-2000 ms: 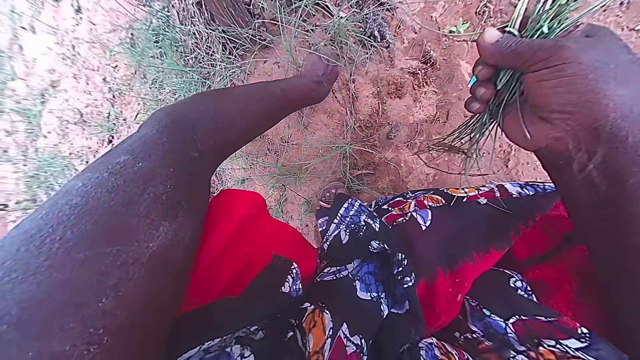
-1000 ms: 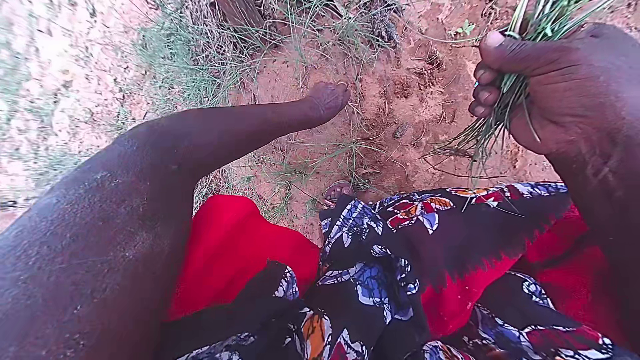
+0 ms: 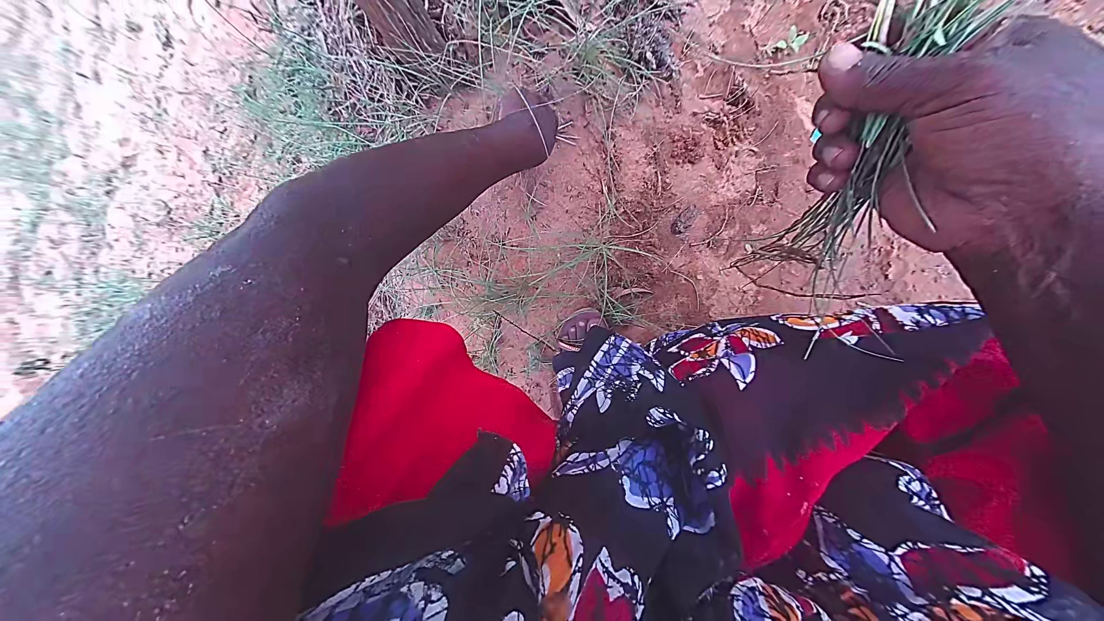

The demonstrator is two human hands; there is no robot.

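Observation:
My right hand (image 3: 940, 129) is closed around a bundle of thin green grass stems (image 3: 871, 164) at the upper right. The leafy ends stick out above the thumb, and dry root-like ends hang below the fingers over the soil. Low over the reddish ground, my left hand (image 3: 528, 125) reaches down at the upper middle, beside a grass tuft (image 3: 595, 56). Thin pale blades cross and stick out by that hand. Its fingers are mostly hidden behind the wrist and the back of the hand, so its grip does not show.
A woody stump or stem (image 3: 401, 26) stands in dry grass at the top. Sparse grass (image 3: 552, 272) grows between my left arm and a foot in a sandal (image 3: 580, 326). Patterned dark and red cloth (image 3: 638, 483) covers my lap. A small leafy sprig (image 3: 787, 41) lies near the right hand.
My left hand has moved up in the view and slightly left over the last second, toward the grass tuft. The right hand still holds the grass bundle in about the same place.

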